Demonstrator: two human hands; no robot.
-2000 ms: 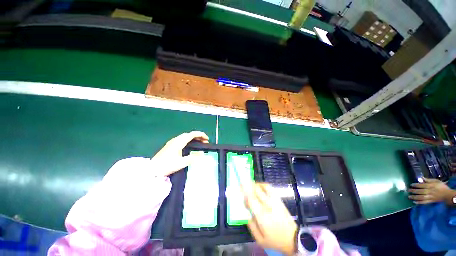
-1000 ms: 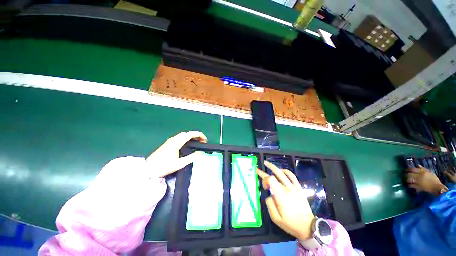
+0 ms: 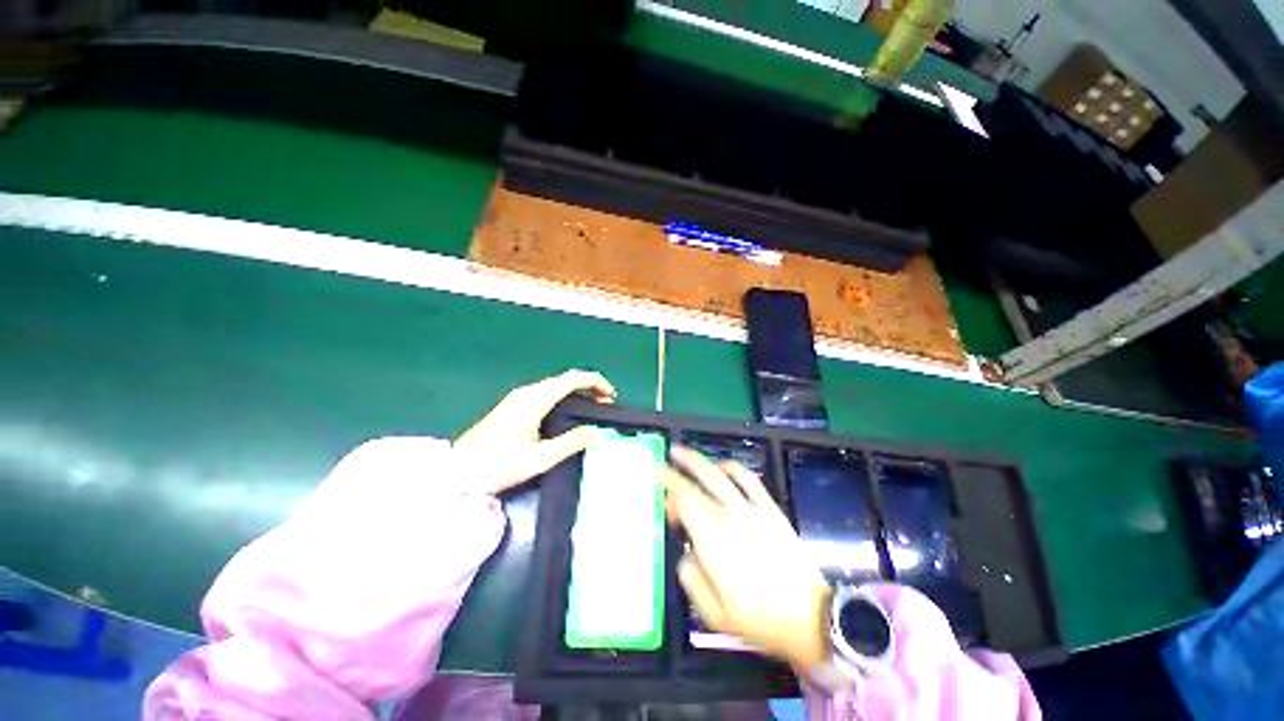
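A long black tray [image 3: 1003, 542] with side-by-side slots lies flat in front of me. The leftmost phone [image 3: 615, 542] shows a white screen with a bright green border. The second phone [image 3: 725, 448] is mostly covered by my right hand. Two dark phones lie in the slots further right, and the right end slot is empty. My left hand [image 3: 528, 434] rests on the tray's upper left corner, thumb near the leftmost phone. My right hand [image 3: 739, 556] is blurred, fingertips over the gap between the first two phones; no tool shows in it. It wears a wristwatch [image 3: 860, 624].
A single dark phone [image 3: 786, 356] lies behind the tray, reaching the brown board [image 3: 606, 258]. Blue pens [image 3: 721, 242] and stacked black trays [image 3: 704, 193] are on the board. A scuffed white post [image 3: 1148, 303] stands right. A blue sleeve [image 3: 1239, 627] and more dark phones show at far right.
The second phone's green-bordered white screen has gone dark where visible. My right hand has moved left across it. The view has shifted, and the co-worker's hand at right is out of sight.
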